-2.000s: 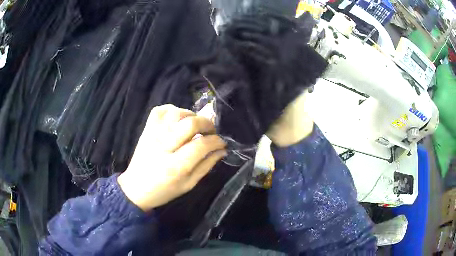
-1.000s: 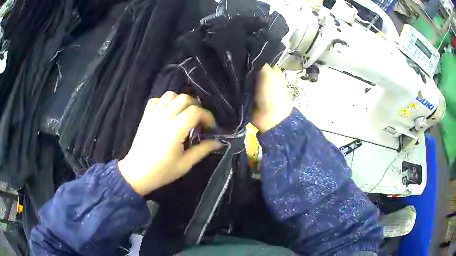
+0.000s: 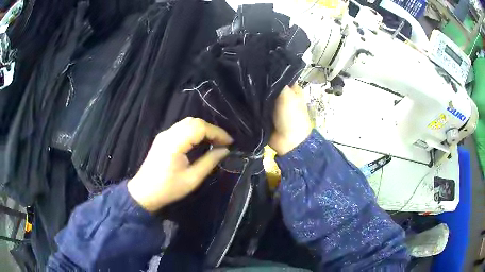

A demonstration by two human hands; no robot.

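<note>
A bundle of small dark stitched pieces (image 3: 239, 79) fans out above a dark fabric tie strip (image 3: 236, 212) that wraps around its narrow part. The strip's tail hangs down toward my lap. My right hand (image 3: 290, 121) holds the bundle's right side, its fingers partly hidden behind the cloth. My left hand (image 3: 181, 159) is at the left of the tie, thumb and forefinger bent toward each other near the strip's knot. Whether they pinch a thread or the strip's edge cannot be told. Pale loose threads lie on the bundle.
Heaped long dark cloth (image 3: 133, 90) fills the left side. A white sewing machine (image 3: 383, 90) with blue lettering stands at the right on its white bed. A blue bin (image 3: 452, 223) is beyond its right edge. Green cloth (image 3: 478, 95) lies at the far right.
The bundle, held upside-on earlier, has been lowered and spread open, showing the tie. Since the last frame, my left thumb and forefinger have drawn closer together and the view has shifted slightly.
</note>
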